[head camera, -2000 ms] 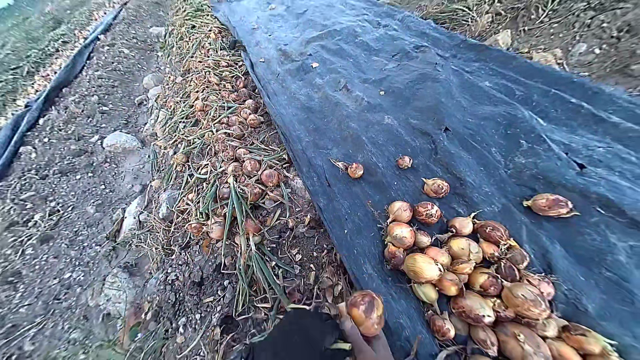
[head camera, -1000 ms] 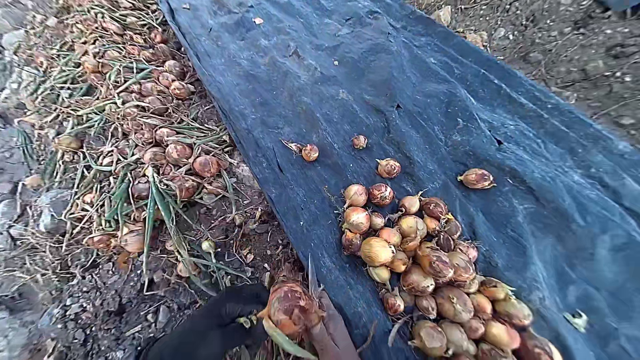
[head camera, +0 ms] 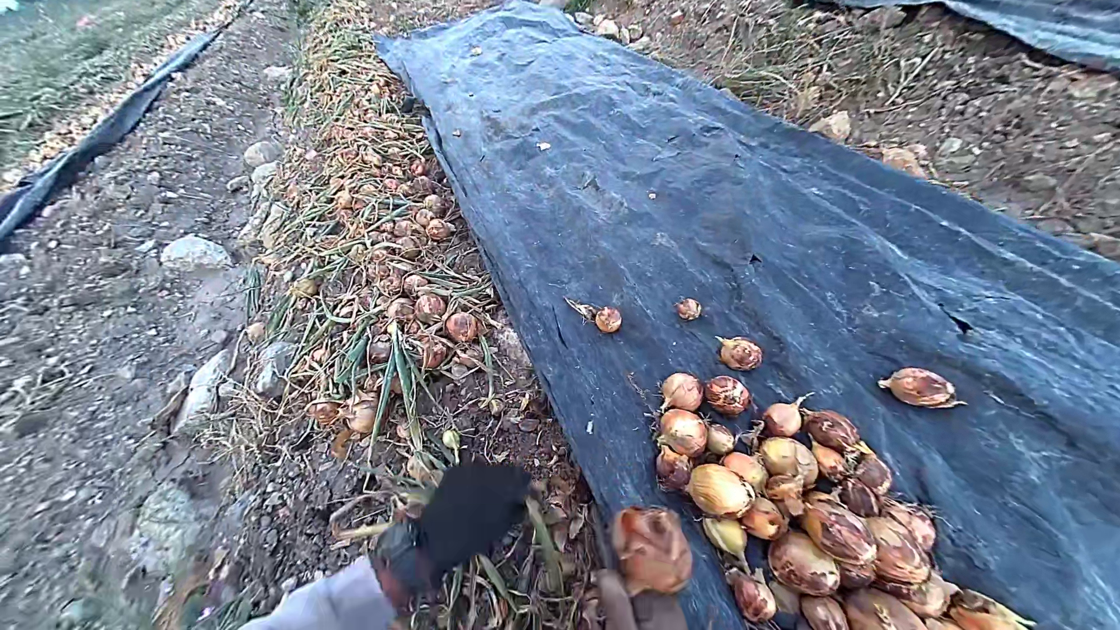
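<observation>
My left hand, in a dark glove below a pale sleeve, is over the soil and dry onion tops left of the sheet; what its fingers do is blurred. At the sheet's near left edge, my right hand holds a brown onion at the bottom of the view. Just right of it a heap of onions lies on the dark plastic sheet. A few single onions, one of them elongated, rest apart from the heap.
A long row of pulled onions with green and dry tops runs along the sheet's left side. Pale stones lie on the bare soil further left, and another dark sheet edge crosses the upper left. Stony ground borders the right.
My hands were together at an onion one second ago; now my left hand is apart from the onion in my right hand. The view has tilted up and shifted.
</observation>
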